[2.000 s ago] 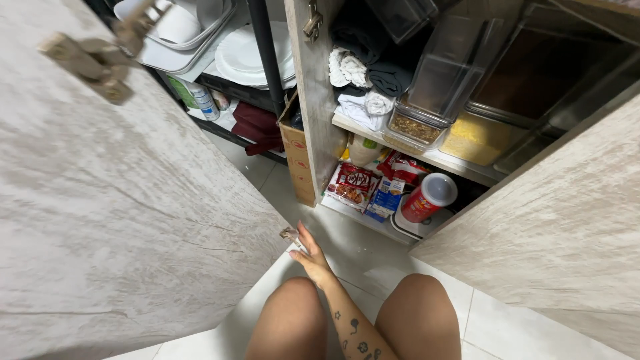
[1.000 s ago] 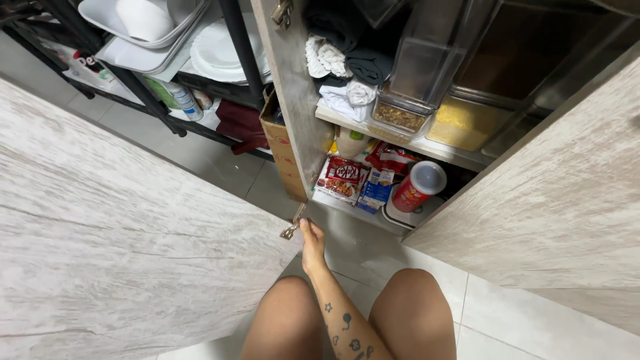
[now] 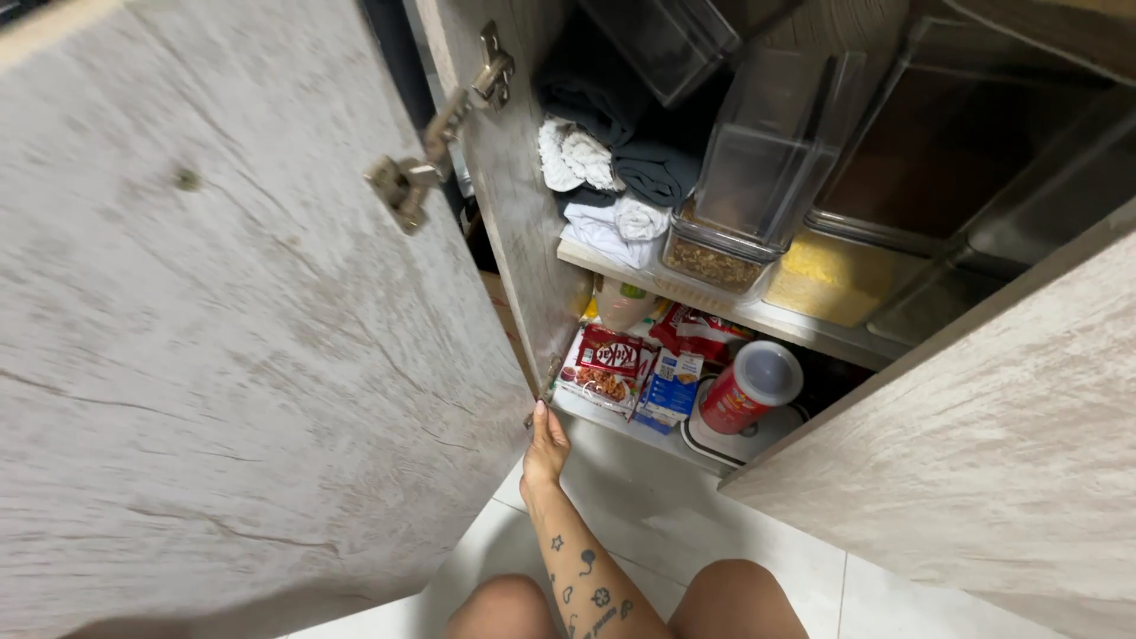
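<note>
My right hand (image 3: 545,448) reaches up from the bottom centre, its fingers and thumb closed at the lower metal hinge (image 3: 531,419) on the edge of a grey wood-grain cabinet door (image 3: 293,355). The fingers partly hide this hinge. It lies close to a metal mounting plate (image 3: 552,377) low on the cabinet's side panel (image 3: 519,195). Higher up, another hinge (image 3: 399,191) on the door extends towards an upper mounting plate (image 3: 493,71) on that panel; whether they are joined cannot be told. My left hand is out of view.
Rolled cloths (image 3: 657,169), clear plastic containers (image 3: 763,169) and a tub of yellow food (image 3: 825,275) fill the upper shelf. Below stand a KitKat package (image 3: 612,359), a blue box (image 3: 672,386) and a red canister (image 3: 750,386). Another door panel (image 3: 967,444) is at right, above the tiled floor (image 3: 639,497).
The held door edge has come close against the cabinet's side panel, narrowing the gap that showed the rack of dishes. My right hand has moved with its lower hinge towards the panel.
</note>
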